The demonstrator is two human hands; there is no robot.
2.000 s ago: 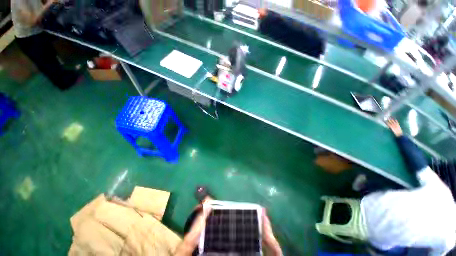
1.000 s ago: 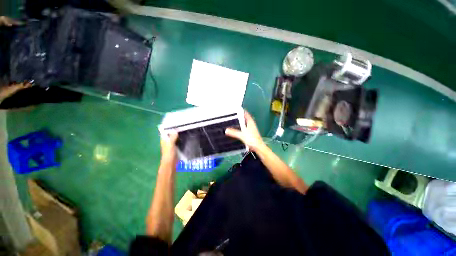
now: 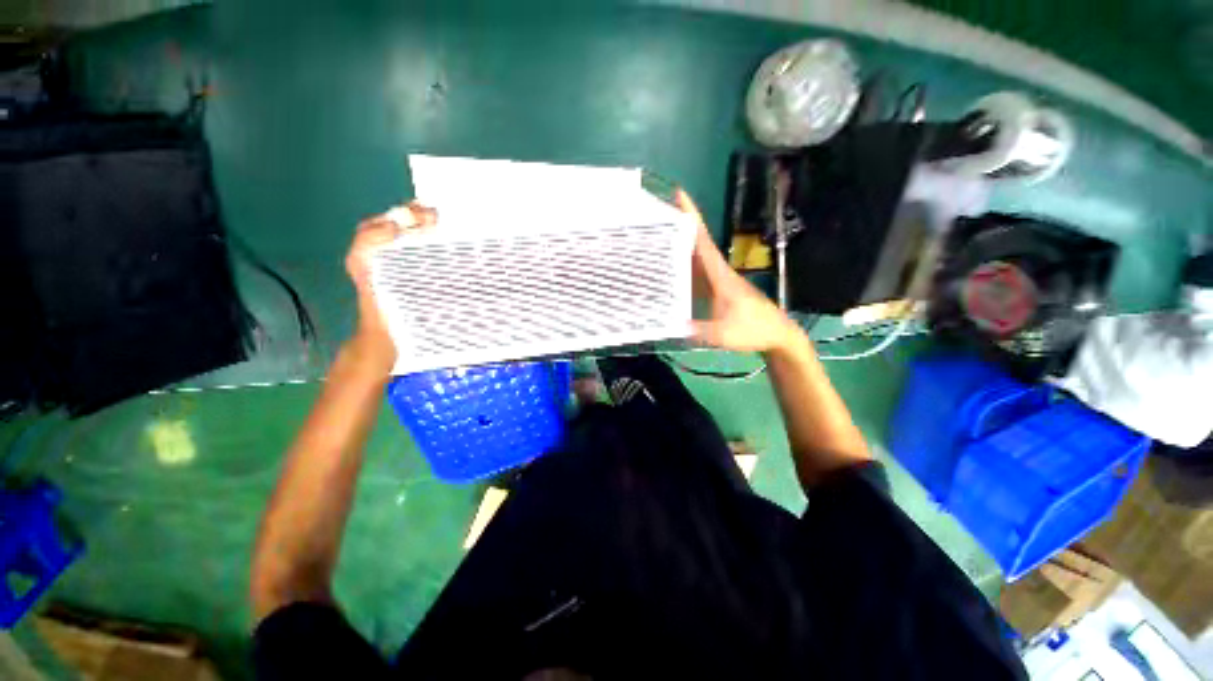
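A white-framed solar panel piece [image 3: 539, 293], its face showing fine dark parallel lines, is held between both hands at the bench's front edge; whether it is one panel or a stack I cannot tell. My left hand [image 3: 379, 273] grips its left side. My right hand [image 3: 734, 303] grips its right side, fingers at the upper corner and thumb lower down. Behind it a plain white panel or sheet [image 3: 526, 184] shows on the green bench [image 3: 319, 93], partly hidden.
Black housings [image 3: 107, 260] with a trailing lead lie left. On the right are an iron stand with yellow sponge [image 3: 752, 250], a clear round roll [image 3: 805, 93], a black box [image 3: 845, 206], a solder reel [image 3: 1031, 137] and a fume fan [image 3: 1011, 295]. A blue stool [image 3: 486, 419] stands below, blue crates [image 3: 1018, 459] lower right.
The view has moved in closer to the bench. The dark cell face seen earlier between my hands has given way to a white lined face. Both hands still hold the sides.
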